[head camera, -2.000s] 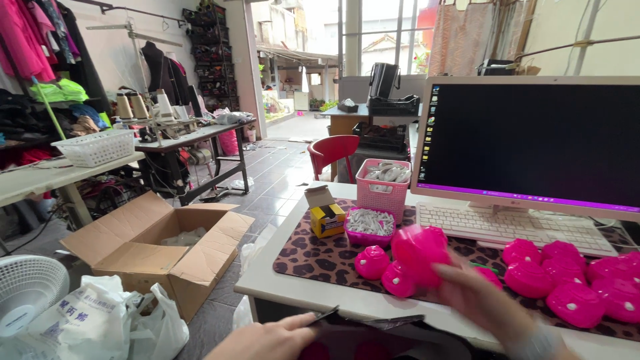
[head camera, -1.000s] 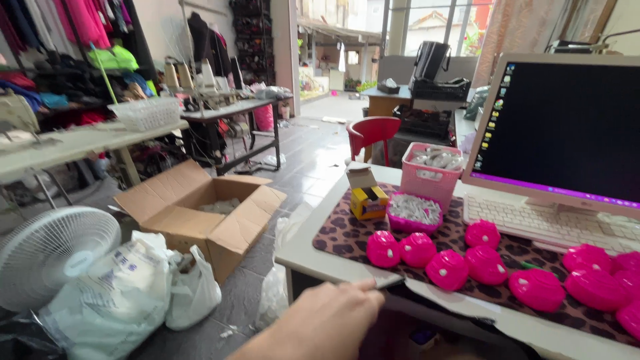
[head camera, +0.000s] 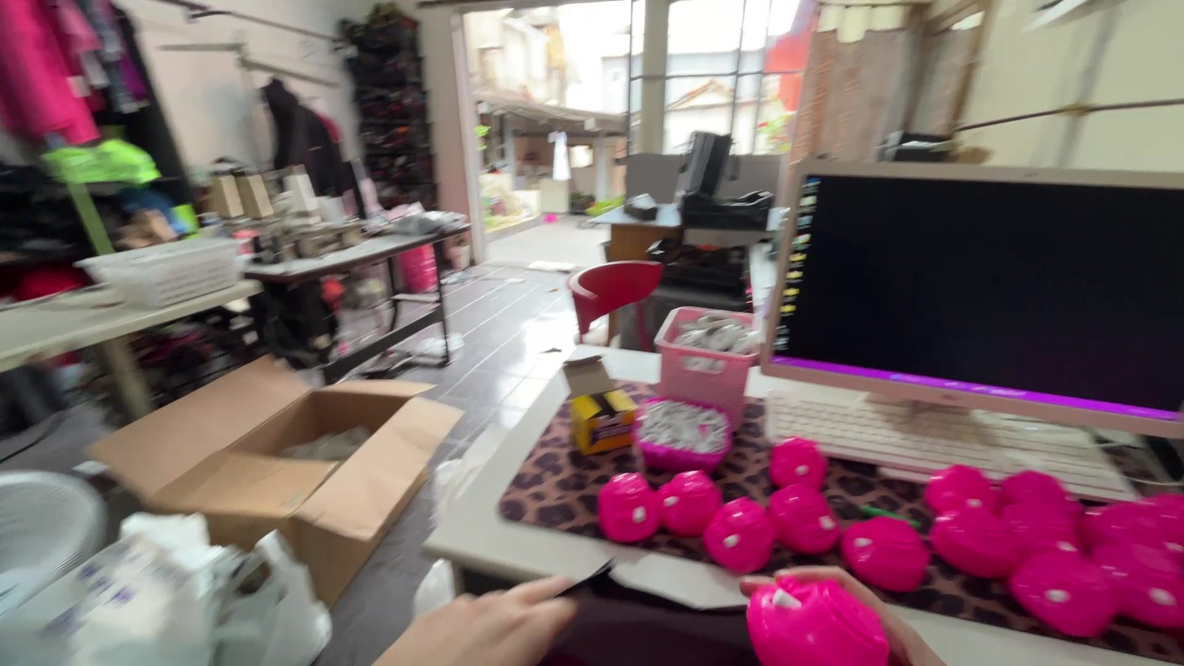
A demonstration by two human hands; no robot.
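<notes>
My right hand (head camera: 865,601) is closed round a glossy pink plastic piece (head camera: 814,629) with a small white spot, low in the view near the desk's front edge. To its left, my left hand (head camera: 490,620) is at the desk edge beside a thin dark item (head camera: 592,578); whether its fingers grip that item is unclear. Several similar pink pieces (head camera: 740,535) lie on a leopard-print mat (head camera: 555,490). Behind them are a pink tub of small white-and-silver pieces (head camera: 683,435), a yellow and black box (head camera: 601,421) with its flap up, and a pink basket (head camera: 705,370) holding clear-wrapped items.
A monitor (head camera: 980,296) and a white keyboard (head camera: 943,444) stand at the right of the desk. On the floor at left are an open cardboard box (head camera: 370,499), plastic bags (head camera: 185,592) and a white fan (head camera: 46,536). A red chair (head camera: 615,289) stands behind the desk.
My right hand, out of view one second ago, is back with a pink piece in it. The view has swung right since then. More pink pieces lie at the front of the mat than two seconds ago.
</notes>
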